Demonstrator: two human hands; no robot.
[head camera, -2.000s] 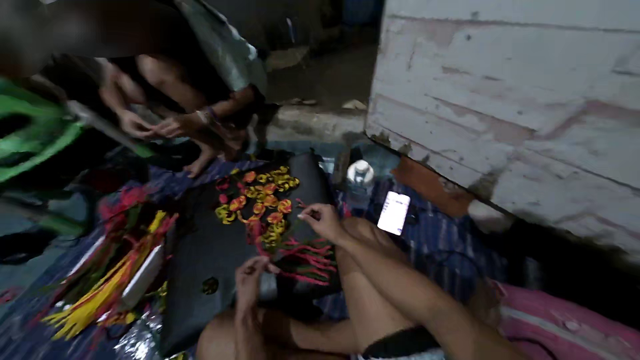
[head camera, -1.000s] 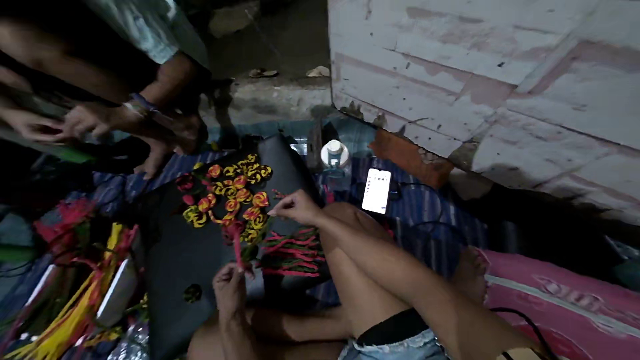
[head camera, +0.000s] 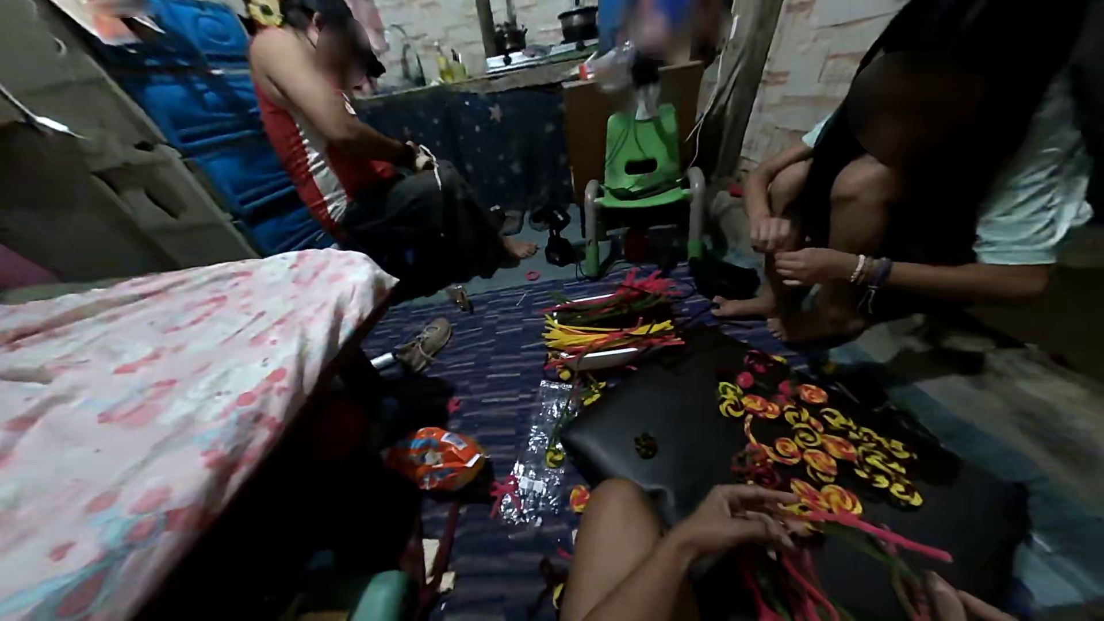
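My left hand (head camera: 742, 519) has its fingers pinched on the near end of a pink craft stem (head camera: 897, 535), beside a green strand. At the bottom right edge, my right hand (head camera: 957, 600) is partly cut off, close to the green strand; its grip is unclear. Yellow, orange and red coiled swirls (head camera: 819, 466) lie spread on a black cushion (head camera: 664, 405). One small dark green coil (head camera: 644, 445) sits apart on it. Loose pink and green stems (head camera: 789, 582) lie below my left hand.
Bundled pink, yellow and green stems (head camera: 608, 332) lie on the blue mat beside clear plastic (head camera: 539, 466) and an orange packet (head camera: 440, 457). A cloth-covered surface (head camera: 172, 371) is at left. Two people sit nearby, behind and at right. A green chair (head camera: 642, 159) stands at the back.
The view has swung far to the left, bringing in the cloth-covered surface and a second person. My right hand, earlier over the cushion beside the swirls, is now at the bottom right edge.
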